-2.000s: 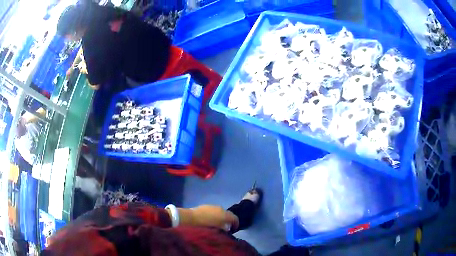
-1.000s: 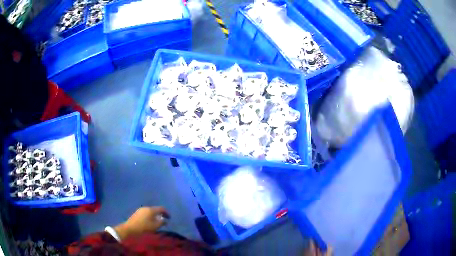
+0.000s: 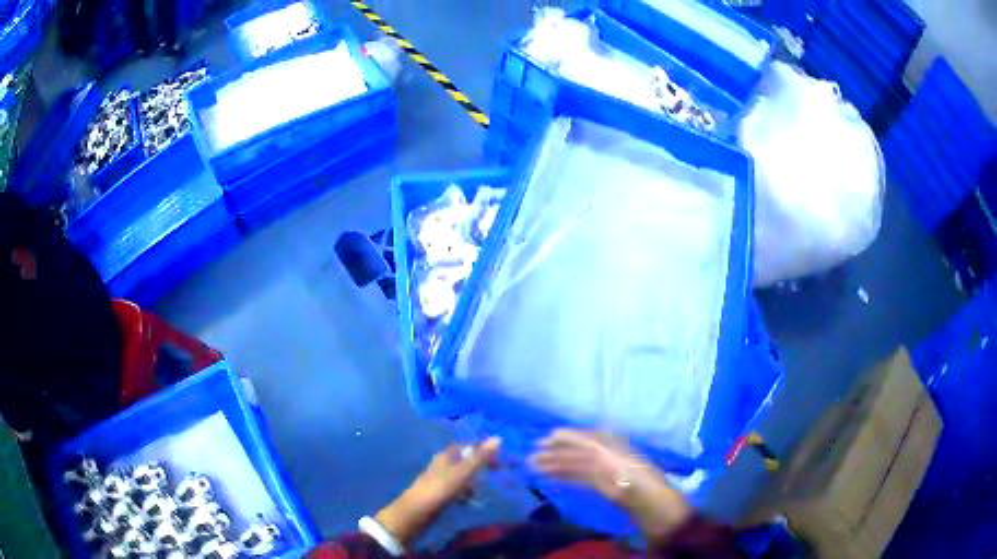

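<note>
A blue tote (image 3: 607, 286) with a whitish liner on its bottom lies tilted across a blue packing tote (image 3: 410, 355) of bagged white units, which shows on its left side. My left hand (image 3: 443, 489) is just below the near edge of the lined tote, fingers apart and holding nothing visible. My right hand (image 3: 596, 464) is blurred at the same near edge, fingers spread, and it seems to hold nothing. Whether either hand touches the rim is unclear.
A supply tote (image 3: 246, 437) with bare units is at the lower left, by a red stool (image 3: 164, 339) and a person in dark clothes (image 3: 49, 317). Stacked blue totes (image 3: 295, 142) stand behind. A white bag bundle (image 3: 809, 175) and a brown carton (image 3: 875, 459) are at right.
The lined tote has moved from the right onto the packing tote and covers most of it. Both hands have come to its near edge. The view has shifted too.
</note>
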